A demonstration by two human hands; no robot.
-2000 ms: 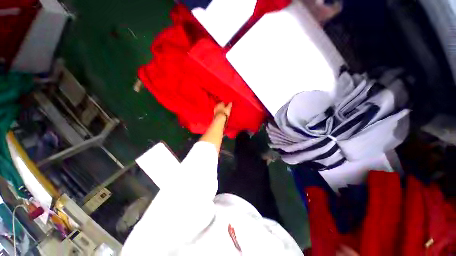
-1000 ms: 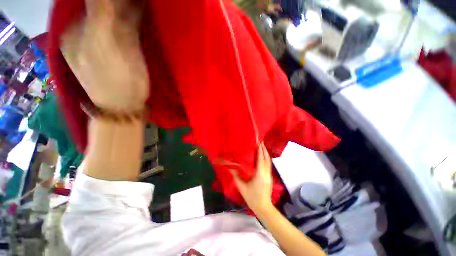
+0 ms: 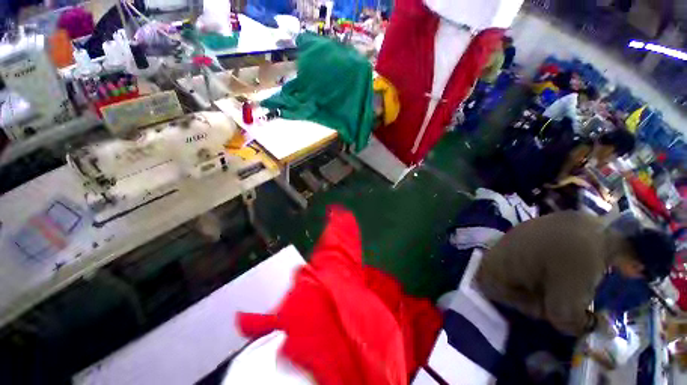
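A bright red garment piece (image 3: 346,323) lies bunched at the bottom centre, with one part sticking up and a smaller part reaching left. It is close to the wearer and runs off the bottom edge. A patch of white cloth (image 3: 264,362), possibly the wearer's sleeve, shows at its lower left. Neither of my hands is visible; whether they are under or behind the red cloth cannot be told. A long white board (image 3: 203,323) lies to the left of the garment.
A sewing machine (image 3: 158,154) stands on a table at left. Green cloth (image 3: 328,86) hangs over a table behind. A dark red and white stack (image 3: 429,90) stands across the green floor (image 3: 361,199). A person in brown (image 3: 546,263) bends forward at right, beside white and navy pieces (image 3: 474,323).
The view has swung up and across to the aisle and left machine table. The red garment, held up in both hands a second ago, now lies lower in view. Both hands have left the picture.
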